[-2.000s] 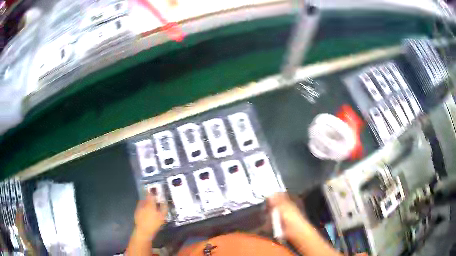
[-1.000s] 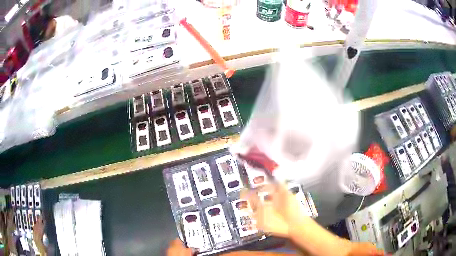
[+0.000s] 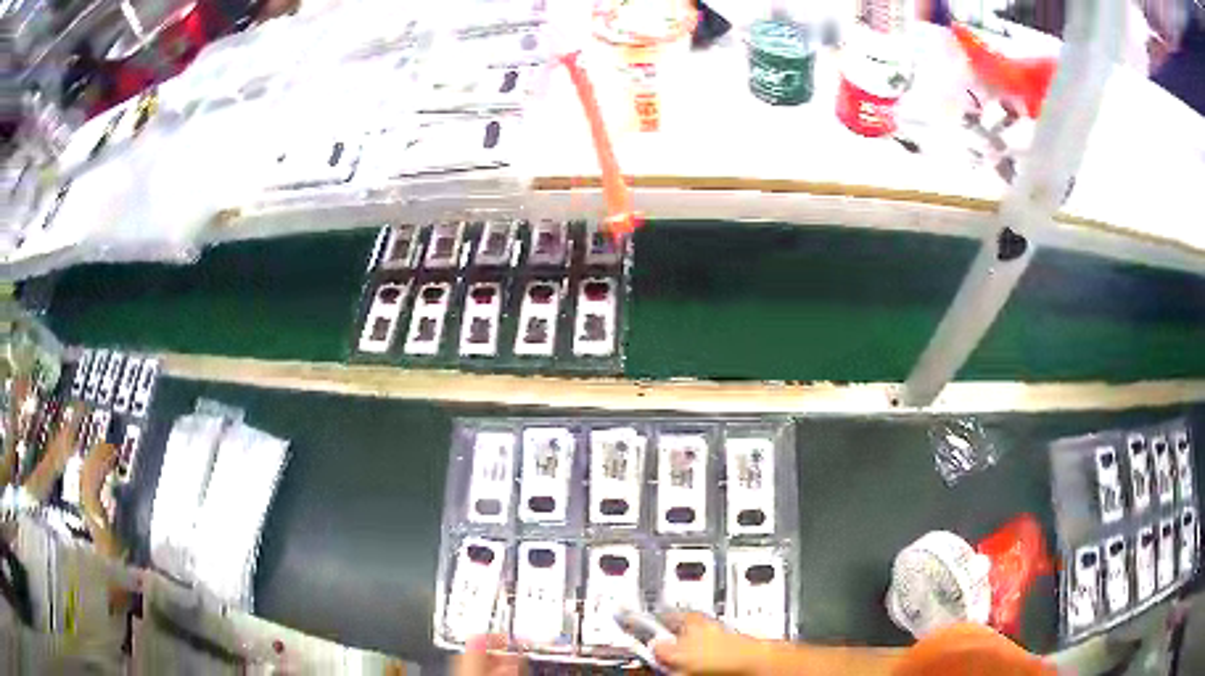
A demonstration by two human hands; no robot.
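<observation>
A clear blister tray (image 3: 780, 541) lies on the dark bench in front of me, with white housings (image 3: 542, 475) in two rows of five. Each housing has a dark oval near one end. My right hand (image 3: 700, 643) is over the tray's front edge, by the middle front housing (image 3: 611, 594). A narrow pale thing (image 3: 644, 627) shows at its fingertips; I cannot tell if it is held. My left hand (image 3: 486, 656) is at the tray's front left edge, mostly cut off by the picture's bottom.
Another filled tray (image 3: 625, 310) is on the green conveyor. White sheets (image 3: 218, 508) lie left, near another person's hands (image 3: 99, 475). Right are a round white fan (image 3: 936, 585), red bag (image 3: 1015, 574), clear scrap (image 3: 962, 449) and filled tray (image 3: 1070, 528). A pale post (image 3: 971, 310) crosses the belt.
The blurred white sheet or bag seen over the tray a second ago is gone from view. My right hand has moved from over the housings towards the tray's front edge. The view has turned.
</observation>
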